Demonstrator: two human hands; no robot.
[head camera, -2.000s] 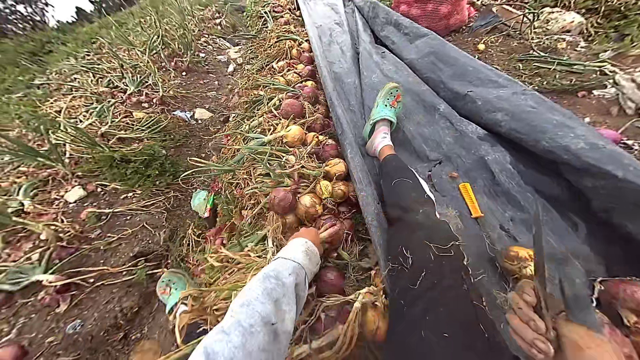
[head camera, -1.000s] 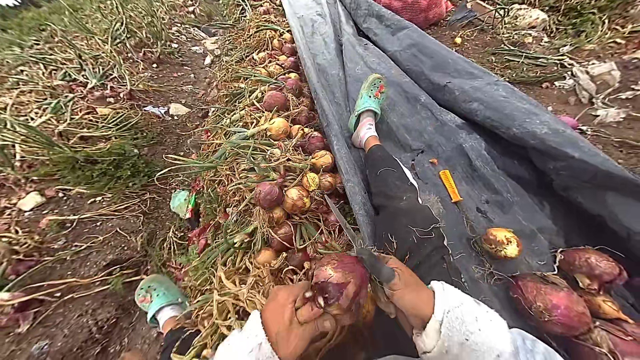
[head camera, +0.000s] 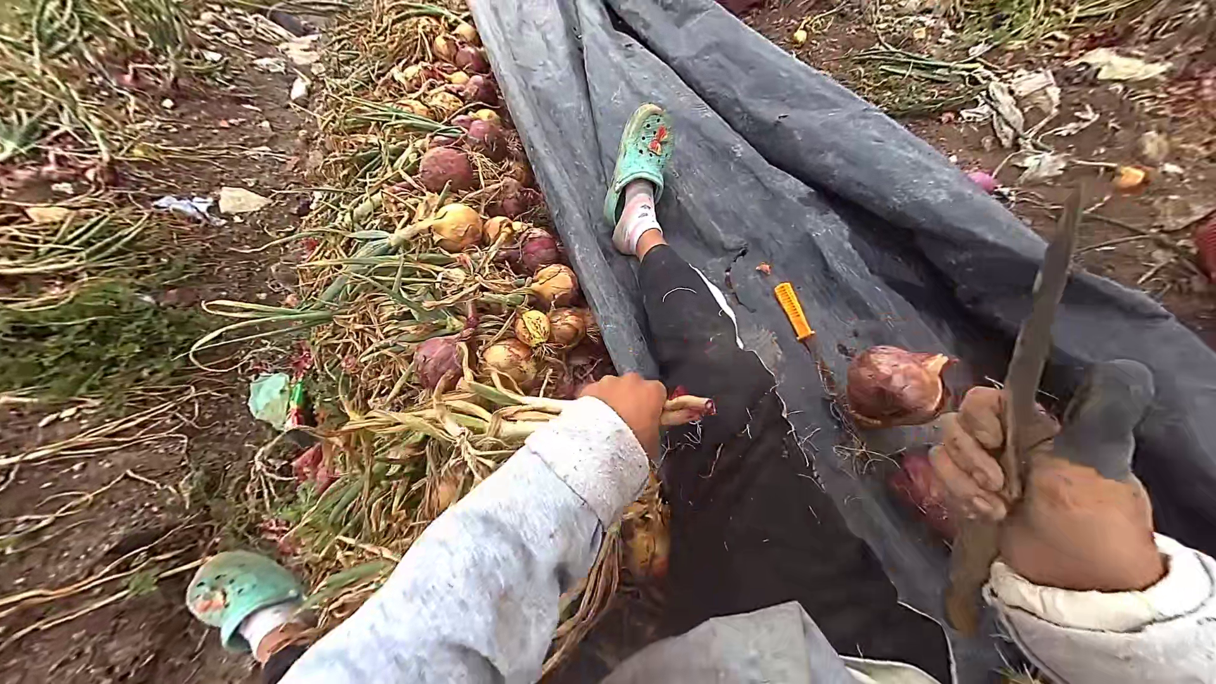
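Note:
My left hand grips a bunch of onion stalks, their cut end poking out past the fingers over my trouser leg. At the lower right, my right hand is closed around a knife; its long worn blade points up. Just left of that hand, a brownish-red onion lies on the dark plastic sheet, with a red onion partly hidden by the fingers. A long row of red and yellow onions with dry leaves runs along the sheet's left edge.
My outstretched leg ends in a green clog on the dark sheet; the other clog is at lower left. An orange handle-like piece lies on the sheet. Leaves and litter cover the soil at left.
The red onion held between both hands a second ago is out of them. My right hand has moved right with the knife; my left hand now holds stalks above the row's edge.

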